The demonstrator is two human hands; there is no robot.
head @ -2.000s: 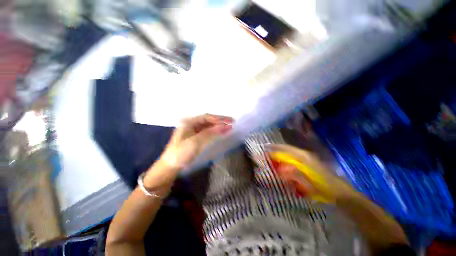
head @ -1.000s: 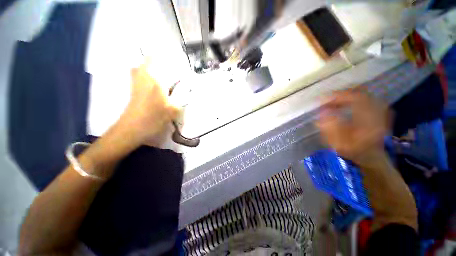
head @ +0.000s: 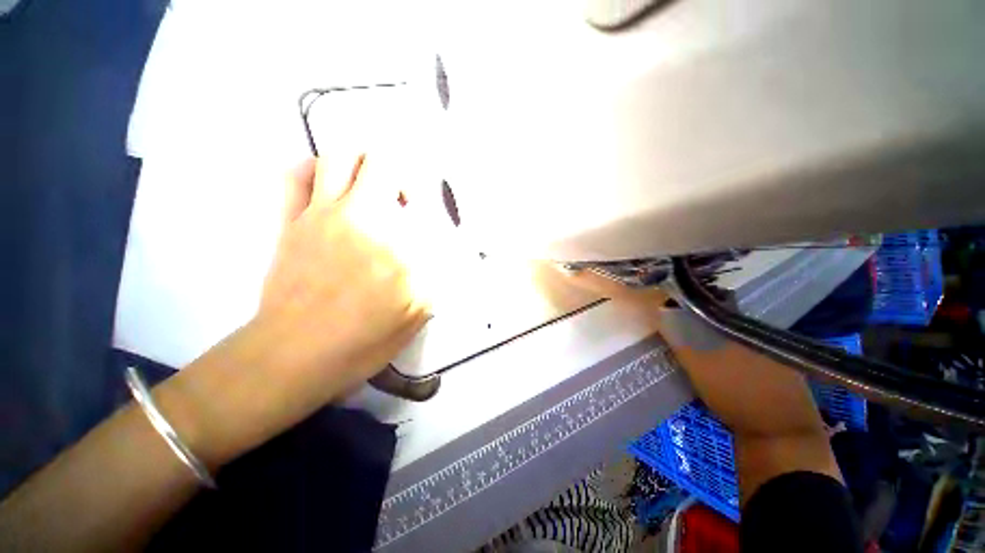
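Note:
The white machine bed (head: 486, 351) is partly washed out by glare, with the dark outline of its plate showing. My left hand (head: 340, 286) lies on the bed left of the needle area, fingers bent; its fingertips fade into the glare, so any small thing there is hidden. My right hand (head: 621, 300) reaches under the machine head (head: 799, 119), its fingers partly hidden by head, cable and glare. Dark navy fabric (head: 65, 216) lies at the far left, and more dark cloth (head: 292, 481) hangs below my left wrist.
A thick black cable (head: 799, 351) crosses in front of my right wrist. A printed ruler (head: 540, 432) runs along the grey front table edge. Blue baskets (head: 697, 459) stand below right, near a red object (head: 707, 531). A striped garment (head: 572, 518) shows at the bottom.
The view has moved closer, and the machine head now fills the upper right. My right hand has gone from over the front edge to under the head. My left hand remains on the bed.

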